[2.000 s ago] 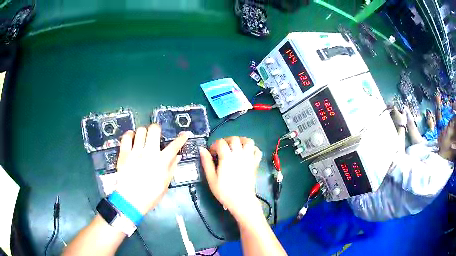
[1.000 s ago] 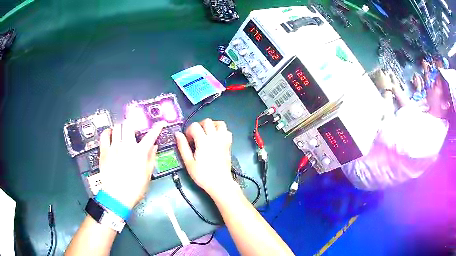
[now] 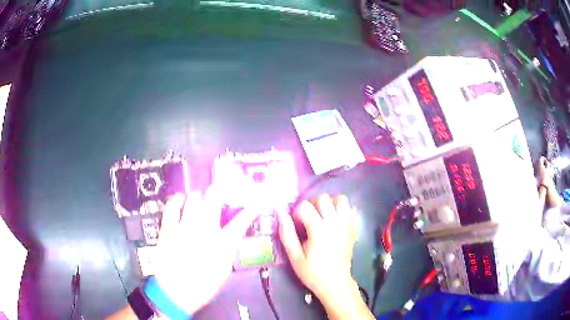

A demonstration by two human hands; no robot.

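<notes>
Two opened trail camera units lie side by side in front of me. The right unit (image 3: 257, 178) glows bright pink-white around its lens ring, and its small display (image 3: 256, 253) is lit green. A black cord runs from its bottom edge. The left unit (image 3: 149, 185) shows a dark panel with a hexagonal ring. My left hand (image 3: 197, 250) lies palm down across both units, its fingertips near the right unit's middle; glare hides the exact contact. My right hand (image 3: 324, 244) rests at the right unit's right edge, fingers curled, thumb at its side. No held object shows.
Three bench power supplies (image 3: 459, 112) with red digits stand at right, with red clip leads (image 3: 389, 231). A blue-white card (image 3: 328, 140) lies behind the right unit. A loose cable (image 3: 75, 290) is at lower left. Dark units (image 3: 384, 26) lie farther back. Another person's arm (image 3: 550, 181) is at right.
The right unit's display has gone from pale to green, and a pink-white glow has spread over that unit. The view has shifted; both hands stay at the units.
</notes>
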